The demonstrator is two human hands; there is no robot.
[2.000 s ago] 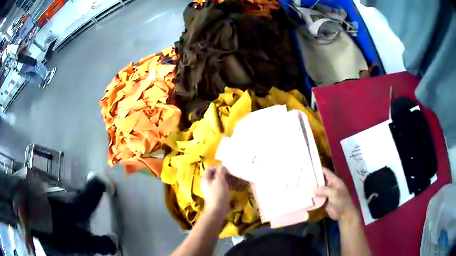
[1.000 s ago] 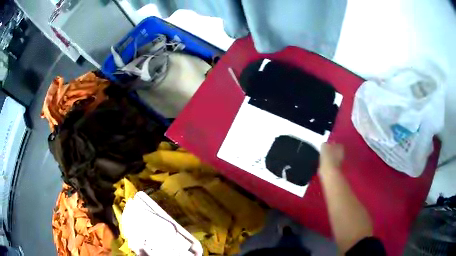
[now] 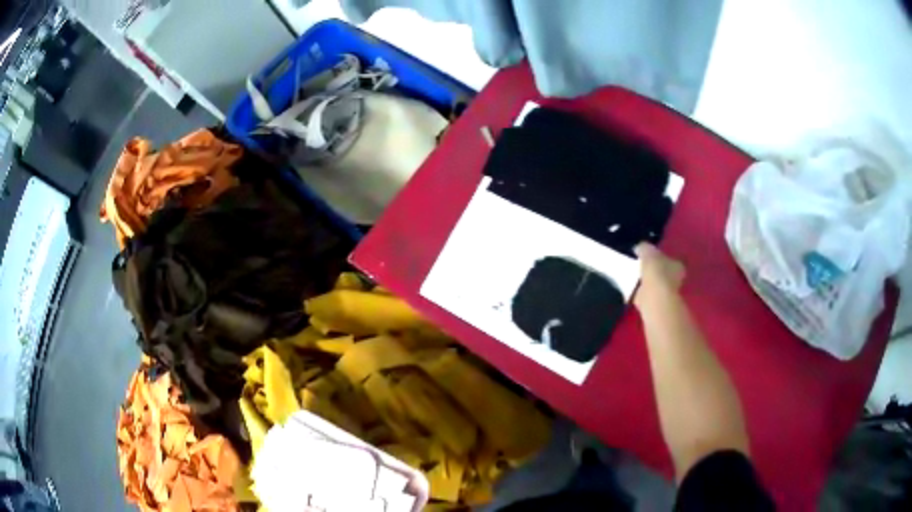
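My right hand is at the right edge of a white sheet on the red table, with its fingertips at the lower right corner of the black panels. Whether it grips the sheet or a panel is unclear. The black panels lie on the upper part of the sheet. A black round piece with a pale strip lies on its lower part. Pale pink cut pieces are at the bottom edge, over the yellow offcuts. My left hand is not visible.
The red table carries a white plastic bag at the right. A blue crate with grey-beige material stands beyond its left corner. Yellow offcuts, dark brown offcuts and orange offcuts are heaped at the left. A curtain hangs behind.
The view has swung right to the table. My right hand has left the pink pieces and reached the white sheet. The sheet and black pieces have shifted slightly left on the table.
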